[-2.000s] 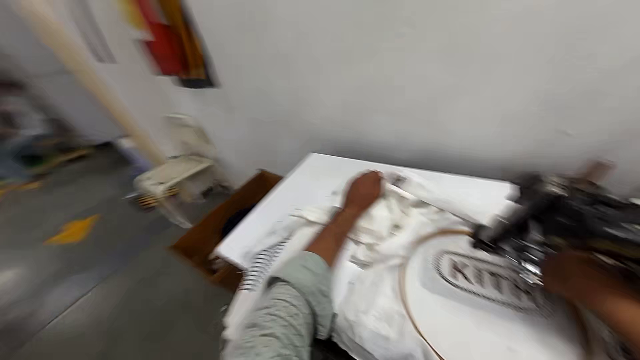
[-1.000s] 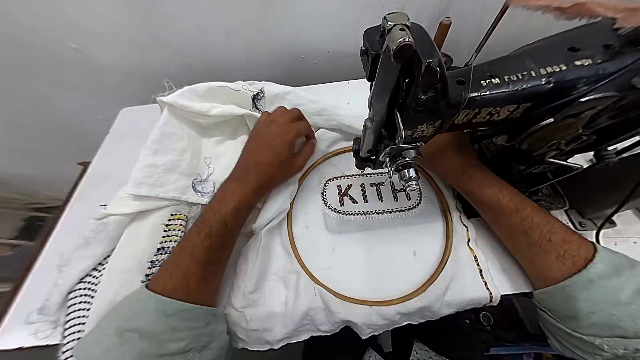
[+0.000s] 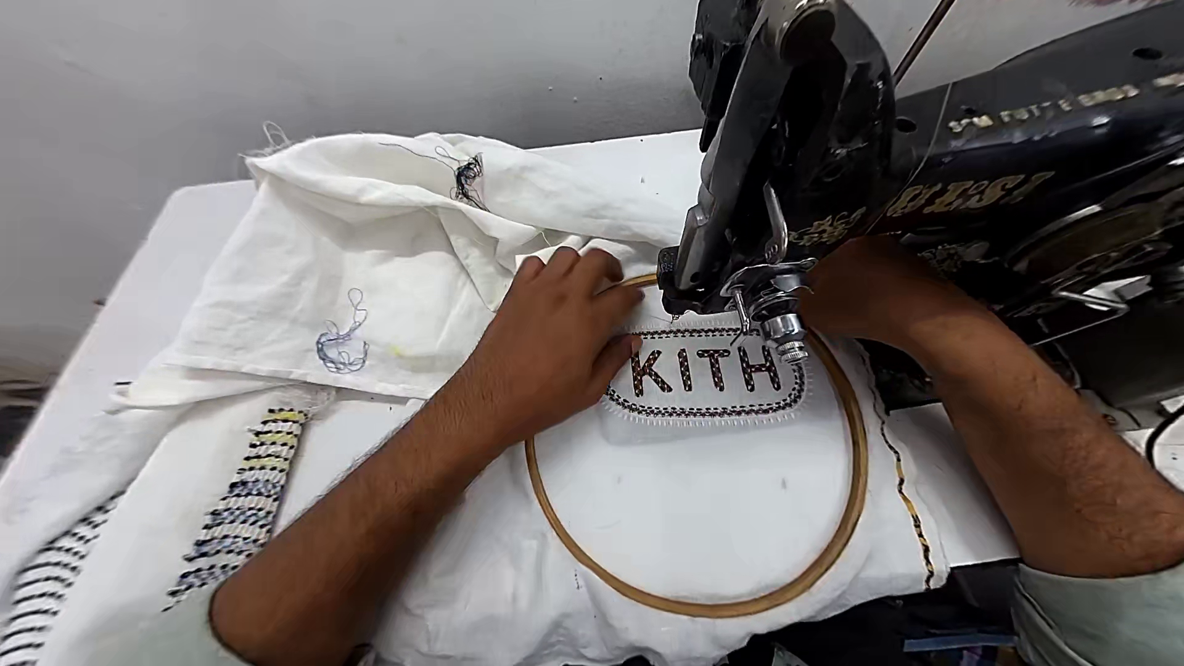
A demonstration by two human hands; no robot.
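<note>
White fabric (image 3: pixel 703 518) is stretched in a round wooden embroidery hoop (image 3: pixel 856 481), under the head of a black sewing machine (image 3: pixel 795 139). An embroidered patch (image 3: pixel 708 375) with lettering inside a stitched oval border lies in the hoop's upper part. My left hand (image 3: pixel 569 338) rests over the hoop's upper left rim, fingers bent, its thumb at the patch's left edge; whether it grips anything is unclear. Behind the needle area and tension knob (image 3: pixel 786 333), my right hand (image 3: pixel 856 287) reaches to the hoop's upper right side, its fingers hidden by the machine.
Loose white cloth (image 3: pixel 370 231) with thread tangles lies bunched on the white table (image 3: pixel 199 213), left of the hoop. Strips of striped stitching (image 3: pixel 245 499) run at the lower left. A grey wall (image 3: pixel 370 65) stands behind the table.
My left hand has moved from the cloth left of the hoop onto the hoop's upper left rim. The right hand stays behind the machine's head. The view swung strongly after the earliest frame.
</note>
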